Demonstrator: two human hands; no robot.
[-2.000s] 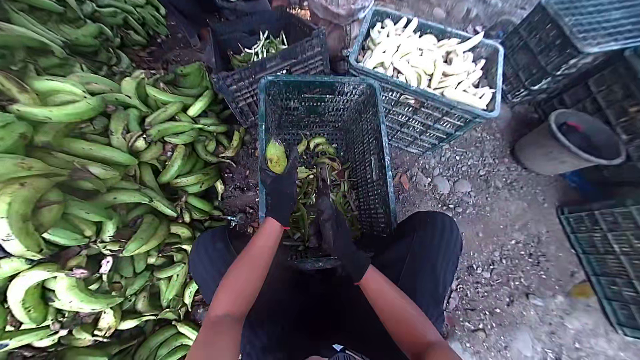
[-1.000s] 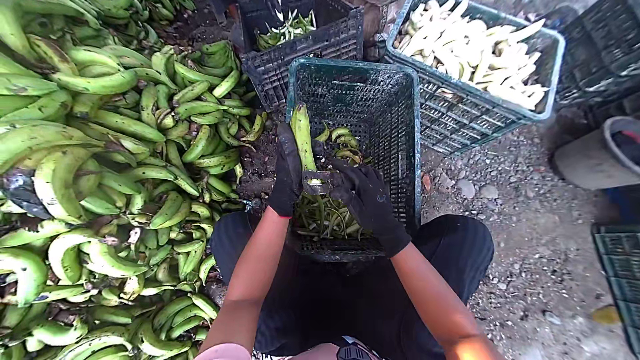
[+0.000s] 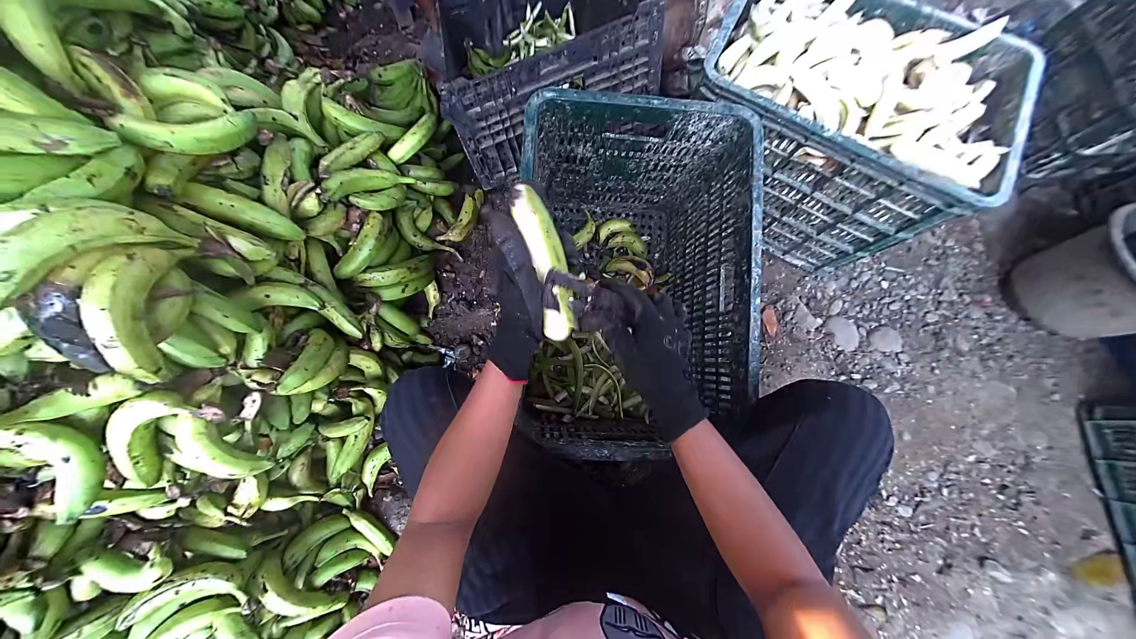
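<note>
My left hand (image 3: 517, 297), in a black glove, is closed around a green plantain (image 3: 540, 235) whose skin is partly off, showing pale flesh. My right hand (image 3: 643, 346), also gloved in black, grips a small dark tool (image 3: 571, 282), perhaps a peeler, lying across the plantain's lower part. Both hands are over a dark green plastic crate (image 3: 759, 266) between my knees. Inside it lie green peel strips (image 3: 586, 377) and some small curved plantain pieces or peels (image 3: 624, 241).
Green plantains (image 3: 204, 293) are heaped along the left. A crate of pale peeled plantains (image 3: 887, 89) stands at the upper right, a black crate (image 3: 550, 67) with peelings beyond mine. A grey bucket (image 3: 1065, 275) and another crate (image 3: 1114, 470) are at the right edge, on gravelly ground.
The two hands, apart two seconds ago, have come together at the plantain. More pale flesh shows on it than one second ago. The view has shifted.
</note>
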